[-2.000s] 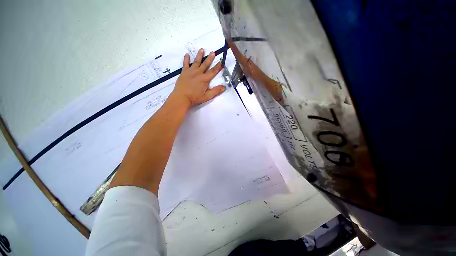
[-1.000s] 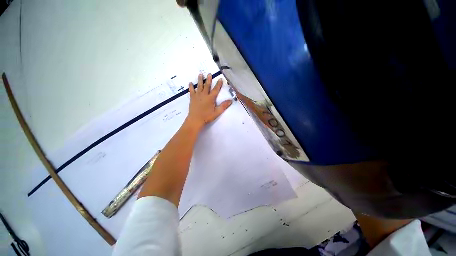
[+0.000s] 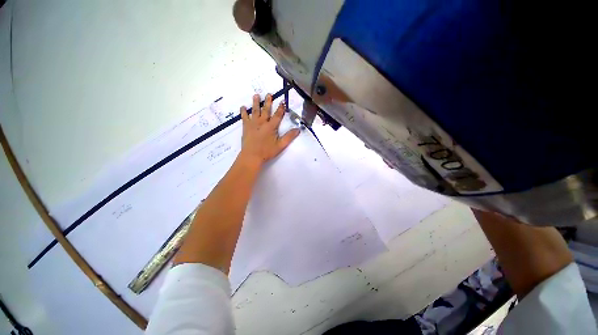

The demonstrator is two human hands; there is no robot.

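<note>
The big blue and silver cutting machine (image 3: pixel 419 98) fills the upper right, tilted, with "7001" on its side. Its small metal guard (image 3: pixel 296 120) stands on the white paper marker (image 3: pixel 288 209), beside my left hand. My left hand (image 3: pixel 262 134) lies flat on the marker with fingers spread, holding nothing. A long dark cut line runs from under its fingertips to the lower left. A short dark cut shows just right of the guard. My right forearm reaches up from the lower right behind the machine; my right hand is hidden by it.
A silver-grey weight (image 3: pixel 160 255) lies left of my left forearm. A long thin wooden strip (image 3: pixel 79 260) crosses the dark line at the left. A small dark tool (image 3: pixel 14 324) is at the lower left edge. Black and white scraps (image 3: pixel 465 298) lie below the table's near edge.
The machine has tilted in view, showing more of its silver side and the guard. My left hand stays flat on the marker by the guard. More of my right forearm shows.
</note>
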